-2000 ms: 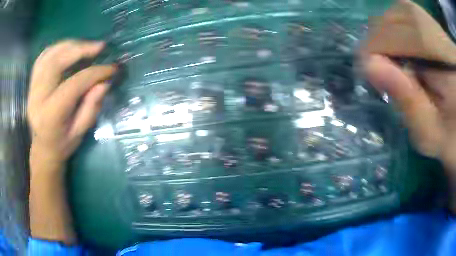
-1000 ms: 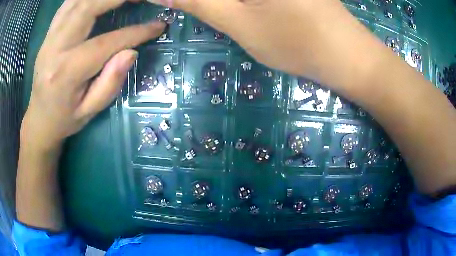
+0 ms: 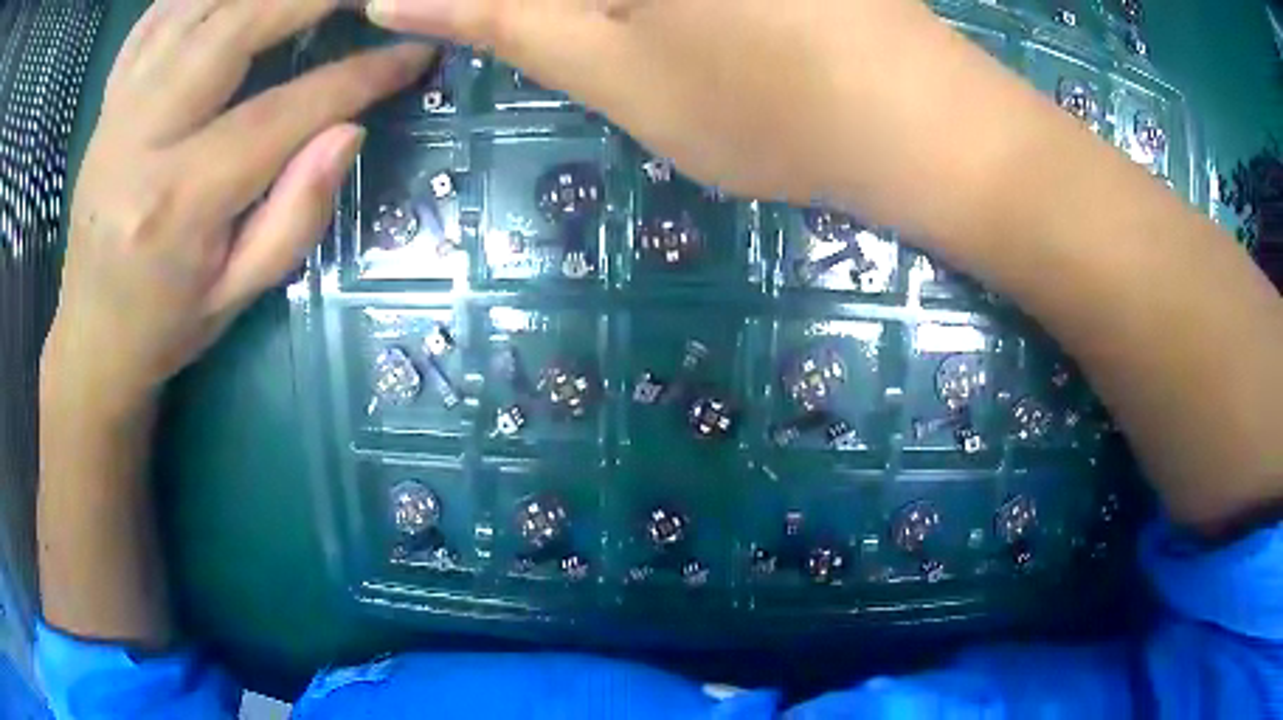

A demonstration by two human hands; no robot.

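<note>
The clear blister tray [image 3: 675, 608] lies in front of me, its pockets holding small assemblies with round discs, such as one disc [image 3: 569, 388], and tiny square ends [image 3: 508, 419]. My left hand [image 3: 176, 211] is at the tray's upper left, thumb and fingers apart. One fingertip is over an upper-left pocket, and nothing shows in the hand. My right hand [image 3: 605, 42] reaches across the tray's upper part from the right, its fingertips close to my left fingers. The top edge cuts it off, so its grip and any tool are hidden. The right forearm covers several pockets.
The tray lies on a dark green mat [image 3: 232, 492]. Small black pieces [image 3: 1256, 190] lie on the mat at the far right. A ridged, dotted edge [image 3: 49, 127] runs along the far left. Blue sleeves and smock front line the bottom. White glare covers some pockets.
My right hand has moved from the tray's right side across to its upper left. My left hand is higher in view. Over the last second, tray and hands shifted slightly left in view.
</note>
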